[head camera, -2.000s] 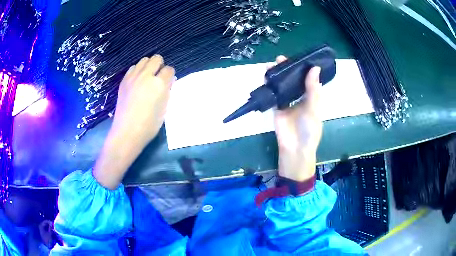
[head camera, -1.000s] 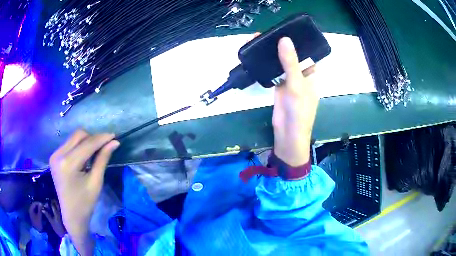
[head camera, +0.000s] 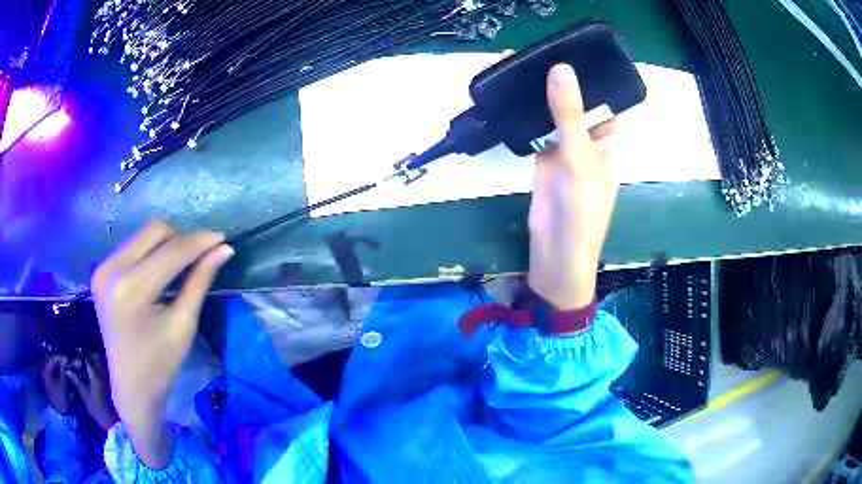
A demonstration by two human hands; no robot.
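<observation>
My left hand (head camera: 156, 312) pinches a thin black cable (head camera: 302, 214) between thumb and fingers, at the bench's front edge. The cable slants up to the right over the white sheet (head camera: 350, 118). Its small silvery connector (head camera: 408, 170) is over the sheet. My right hand (head camera: 577, 180) is shut on a black squeeze bottle (head camera: 567, 80), tilted down to the left. The tip of its nozzle (head camera: 444, 146) is at the connector; whether they touch is hard to tell. No glue can be made out.
A wide pile of black cables (head camera: 284, 43) with shiny ends lies behind the sheet. A narrower cable bundle (head camera: 723, 85) lies at its right end. Below the bench are a dark crate (head camera: 685, 331) and black bags (head camera: 794, 317). Another person's hands (head camera: 85, 383) show at lower left.
Since two seconds ago, my left hand has left the cable pile and come down to the left with one cable. The bottle has moved up, its nozzle now at the connector. The last second shows little change.
</observation>
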